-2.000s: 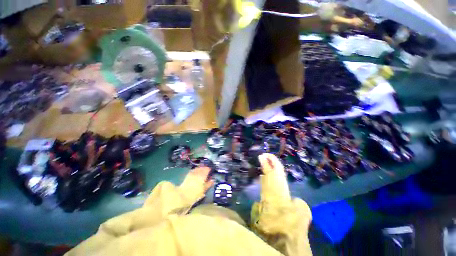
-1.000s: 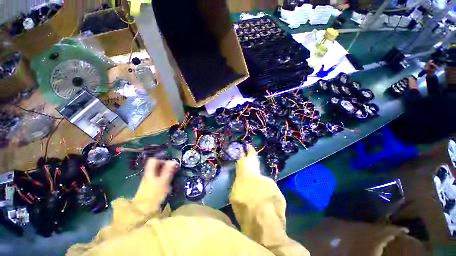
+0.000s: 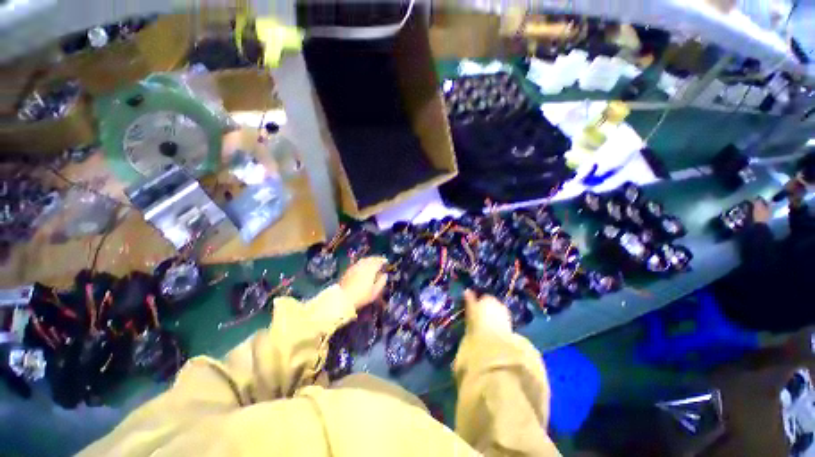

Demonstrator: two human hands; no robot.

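Observation:
Many black round wired units (image 3: 435,301) with silvery faces and red-orange wires lie in a dense pile on the green bench in front of me. My left hand (image 3: 365,282) is at the pile's left part, over units beside the carton's foot. My right hand (image 3: 483,308) is at the pile's front edge, right of the nearest units. The fingertips of both hands are blurred among the units, so I cannot tell if either holds one. A single unit (image 3: 253,296) lies apart, left of my left hand. Another group of units (image 3: 98,330) lies at the far left.
An open carton (image 3: 447,161) stands behind the pile, with black trays (image 3: 505,147) on a white sheet (image 3: 617,165) beside it. A green reel (image 3: 112,134) and plastic bags (image 3: 259,211) lie on cardboard at left. A neater group of units (image 3: 636,234) is at right, near another person's hand (image 3: 760,212).
My left hand has moved right into the pile. My right hand has shifted right and slightly down. Nearby units have shifted; several now lie bunched between my hands. The single unit now shows at left.

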